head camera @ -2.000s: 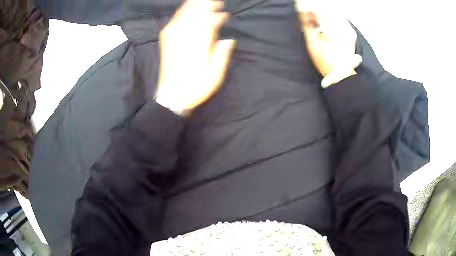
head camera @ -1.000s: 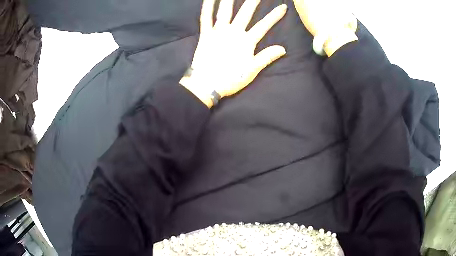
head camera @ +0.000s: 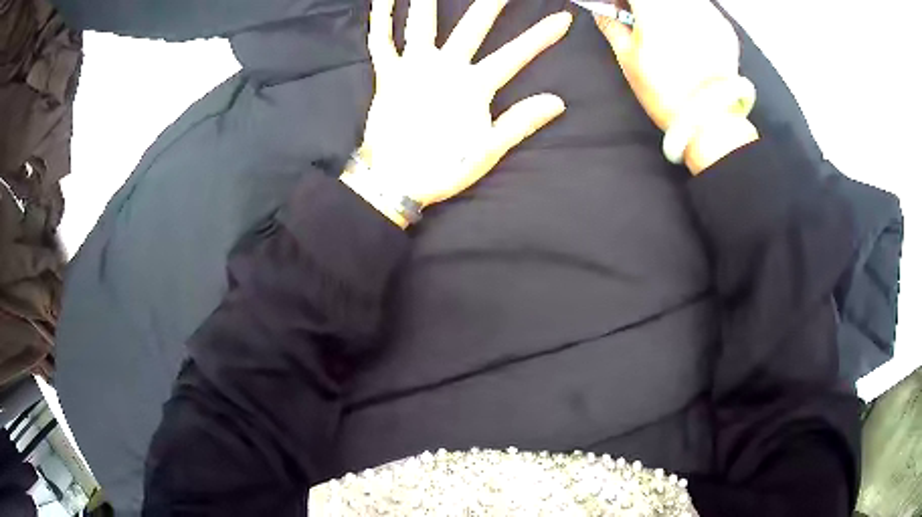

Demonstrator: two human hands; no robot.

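Note:
A dark navy-black coat (head camera: 526, 252) lies spread over the table and fills most of the view, with slanting seams across its lower part. My left hand (head camera: 440, 111) lies palm down on the coat at the upper middle, fingers spread and empty, its fingertips partly cut off by the top edge. My right hand (head camera: 677, 71) is at the upper right over the coat. It holds a slim tool (head camera: 625, 17) with a pale part between thumb and fingers; the rest of the tool is hidden by the hand or cut off.
A brown garment pile (head camera: 30, 202) is at the left edge. White table surface (head camera: 142, 111) shows at the upper left and upper right. An olive bundle (head camera: 895, 449) is at the lower right. Unclear boxes or objects (head camera: 45, 454) are at the lower left.
My left hand has gone from raised and blurred to flat and spread on the coat. My right hand has come lower into view since one second ago, and the slim tool now shows.

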